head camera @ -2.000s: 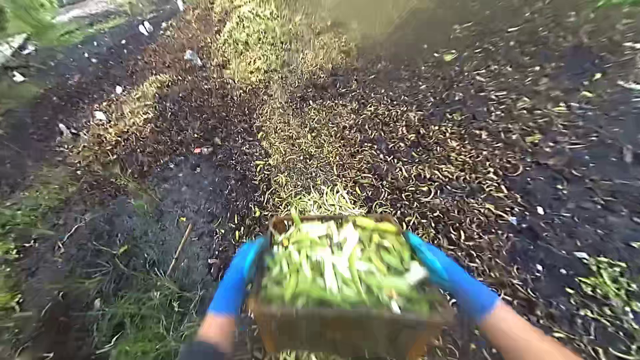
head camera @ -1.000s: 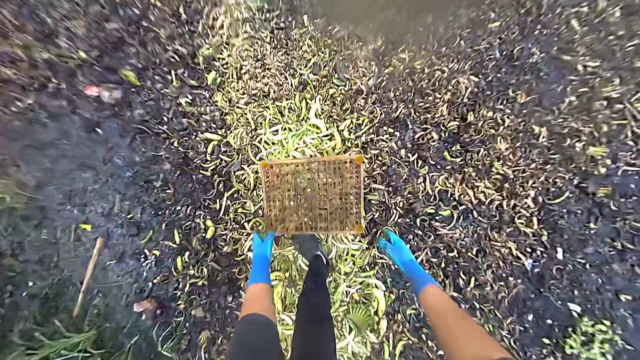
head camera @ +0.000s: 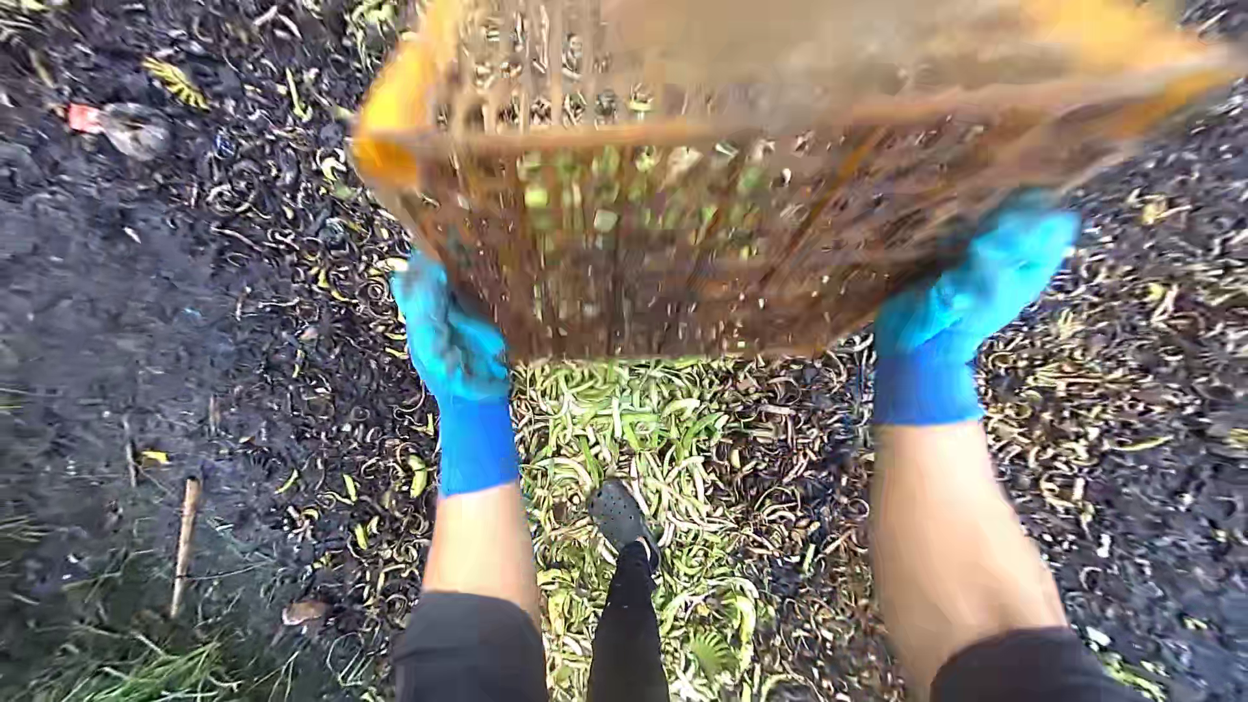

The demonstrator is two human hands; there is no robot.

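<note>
A slatted plastic crate (head camera: 663,224), brown with orange-yellow corners, fills the upper middle of the head view, tilted and blurred by motion. My left hand (head camera: 448,327), in a blue glove, grips its lower left side. On its lower right side is my right hand (head camera: 980,273), gloved the same way, with its fingertips partly hidden by the crate. Green and pale peel-like scraps (head camera: 634,414) lie on the ground below the crate. Through the slats some green shows; whether anything is left inside cannot be told.
My foot in a dark perforated shoe (head camera: 619,517) stands on the scraps. Darker, dried scraps (head camera: 1072,390) spread to both sides. At lower left are a wooden stick (head camera: 185,546) and grass (head camera: 166,673). A clear and red piece of litter (head camera: 136,132) lies at upper left.
Two seconds ago the crate was upright and heaped with green scraps; one second ago it was tipped over, its slatted bottom toward me. Now it appears raised closer to the camera, in both hands.
</note>
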